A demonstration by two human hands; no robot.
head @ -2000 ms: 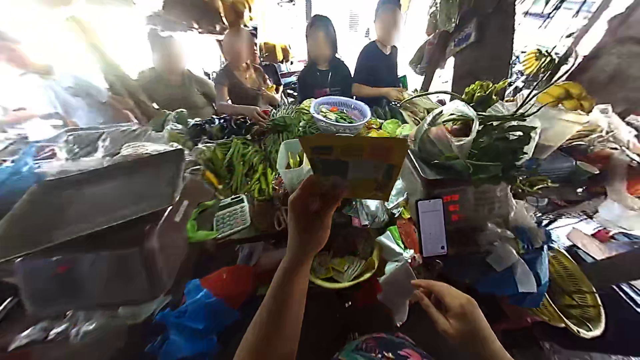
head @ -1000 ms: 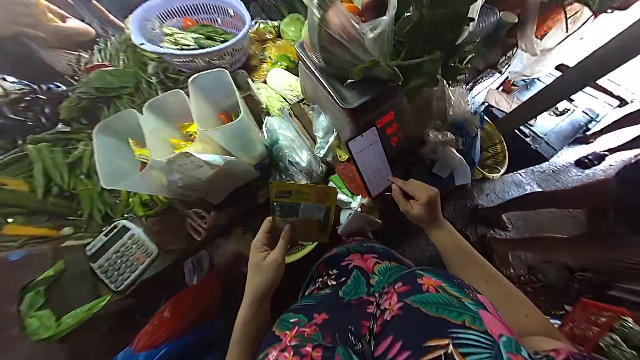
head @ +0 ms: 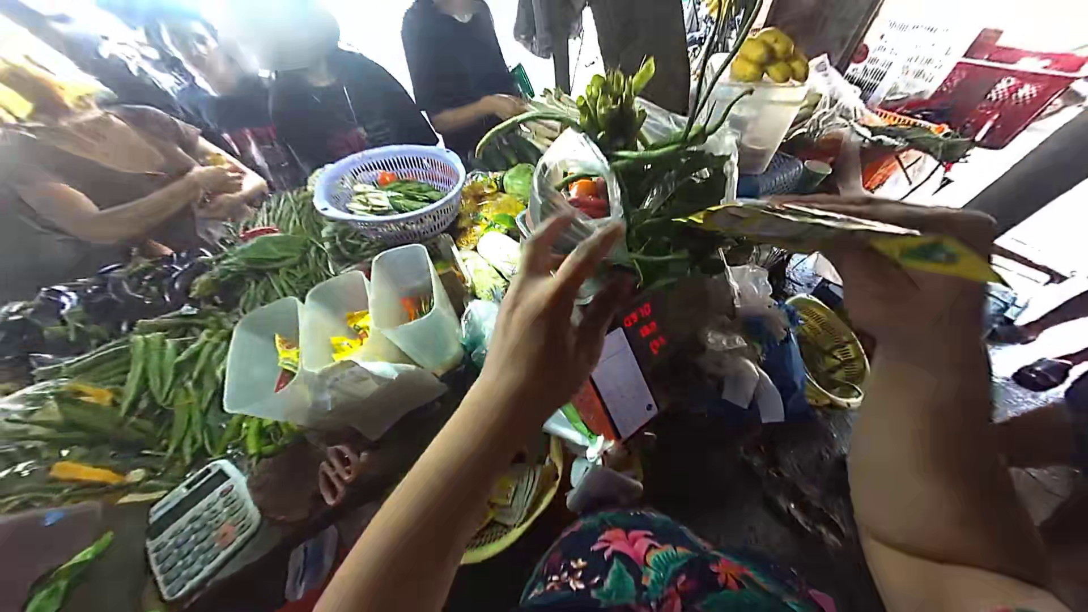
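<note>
My right hand (head: 892, 246), raised at the right, grips a flat yellow packet (head: 799, 223) seen nearly edge-on. At the centre, my left hand (head: 557, 314) has its fingers spread, in front of a clear plastic bag (head: 578, 183) with red tomatoes (head: 586, 194) in it. The bag rests on a scale with a red lit display (head: 644, 327); its pan is mostly hidden. A phone (head: 625, 382) leans below the display. Whether my left fingertips touch the bag is unclear. Leafy greens (head: 680, 187) lie beside the bag, behind the packet.
A purple colander (head: 391, 223) of vegetables and several translucent bins (head: 340, 340) stand left of centre. Green chillies (head: 170, 374) and a calculator (head: 204, 527) lie further left. Yellow baskets (head: 824, 348) stand low at right and below my left arm. People stand across the stall, one with a dark sleeve (head: 459, 59).
The yellow packet has passed from my left hand to my right, which has risen away from the phone. My left hand has moved up toward the bag. The view has tilted up.
</note>
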